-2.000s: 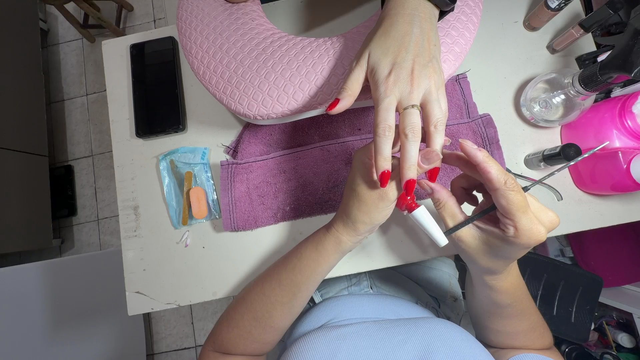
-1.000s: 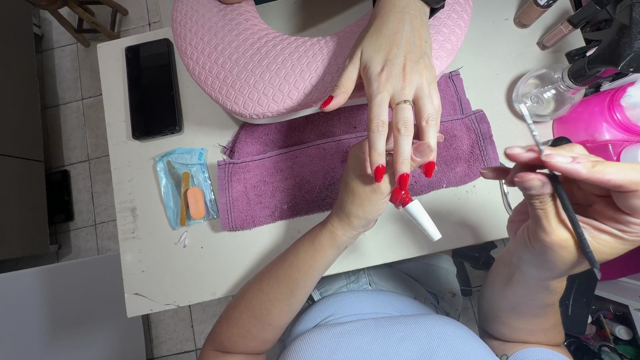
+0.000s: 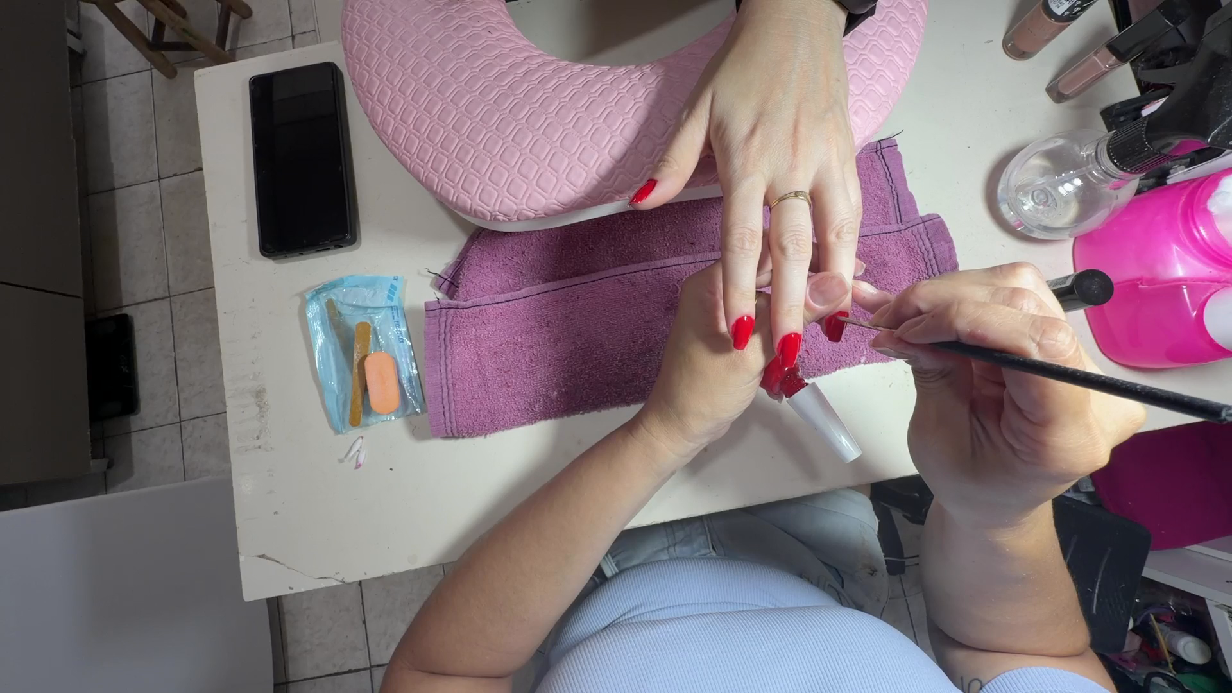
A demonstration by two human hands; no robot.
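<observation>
My left hand (image 3: 707, 361) is under the client's hand (image 3: 784, 125), its thumb against one of that hand's fingers. A red nail polish bottle (image 3: 782, 377) with a white cap (image 3: 825, 423) is at my left hand, partly hidden by the client's fingers. My right hand (image 3: 1001, 375) holds a thin black-handled brush (image 3: 1078, 373), its tip at the red nail (image 3: 834, 325) of one client finger. The client's visible nails are red, and a gold ring (image 3: 791, 198) is on one finger. A purple towel (image 3: 568, 342) lies beneath the hands.
A pink armrest cushion (image 3: 539, 125) is beyond the towel. A black phone (image 3: 302, 159) and a blue packet (image 3: 332, 385) with nail files lie on the left. A clear bottle (image 3: 1054, 188), a pink bottle (image 3: 1145, 279) and a black-capped bottle (image 3: 1088, 289) stand on the right.
My right hand has moved left from beside the pink bottle, bringing the brush tip back to the client's nail. My left hand keeps its hold under the client's fingers.
</observation>
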